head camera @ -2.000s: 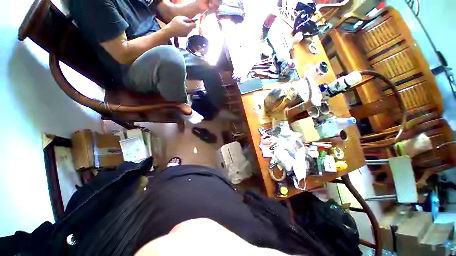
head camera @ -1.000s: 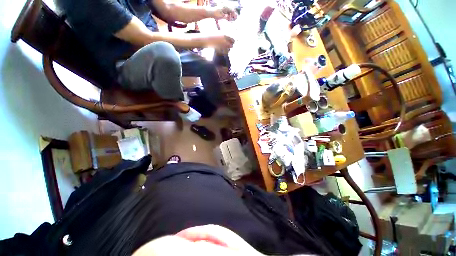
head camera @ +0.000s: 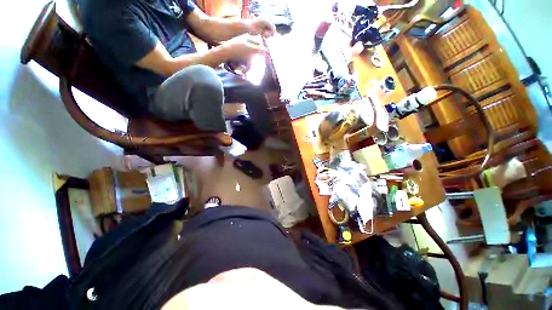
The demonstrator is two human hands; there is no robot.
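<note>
Neither my left hand nor my right hand is in the picture. My black clothing fills the bottom. Nearest in front of me is the brown wooden table (head camera: pixel 428 172). At its near end are crumpled clear plastic and white loops (head camera: pixel 352 184), a tan tape roll (head camera: pixel 338 212), a small yellow and black item (head camera: pixel 345 235) and small bottles (head camera: pixel 400 199). Behind them are a pale box (head camera: pixel 370 160), a clear bottle with a blue cap (head camera: pixel 407 155), a glossy brown piece (head camera: pixel 334 128) and a white bottle (head camera: pixel 417 100) lying on its side.
A person in a dark shirt and grey trousers (head camera: pixel 190 94) sits in a wooden armchair (head camera: pixel 75 100), hands near the glaring table edge; any held item is unclear. Cardboard boxes (head camera: pixel 121 192) and a sandal (head camera: pixel 248 168) are on the floor. A wooden bench (head camera: pixel 478 72) stands right.
The seated person's hands have moved back from the bright tabletop toward the body and closer together. The view has shifted slightly. My hands stay out of the picture.
</note>
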